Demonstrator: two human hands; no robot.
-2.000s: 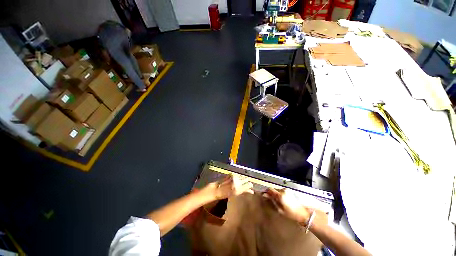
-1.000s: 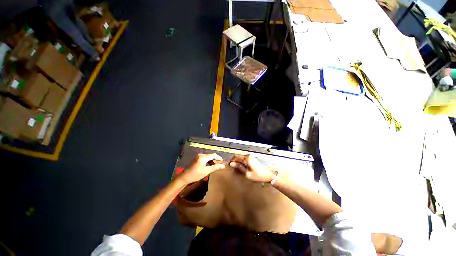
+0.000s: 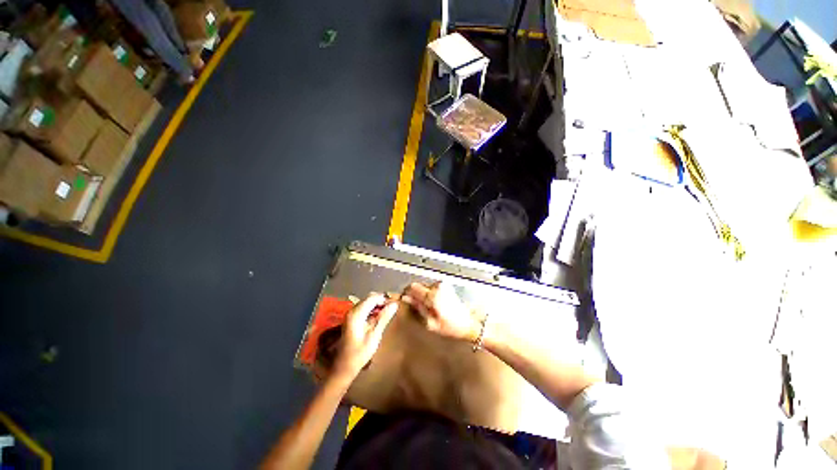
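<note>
A floppy tan-brown leather panel (image 3: 440,372) lies over the near part of a grey work board (image 3: 541,321) at my lap. My left hand (image 3: 364,335) pinches the panel's far edge near its left end. My right hand (image 3: 442,310) is close beside it, fingertips on the same edge. The pinched margin is mostly hidden by the fingers. An orange-red patch (image 3: 329,315) shows on the board left of my left hand. A metal bar (image 3: 486,274) runs along the board's far side.
A long white table (image 3: 679,303) stands to the right, with a blue-rimmed tray (image 3: 645,158), yellow cords (image 3: 705,188) and brown panels (image 3: 610,20). A stool (image 3: 471,121) and a bin (image 3: 502,225) stand beyond the board. Stacked cartons (image 3: 69,138) and a person's legs (image 3: 158,35) are at upper left.
Both hands have moved left along the panel edge and come close together. The panel has shifted, and more of the orange-red patch shows. The view has tilted down.
</note>
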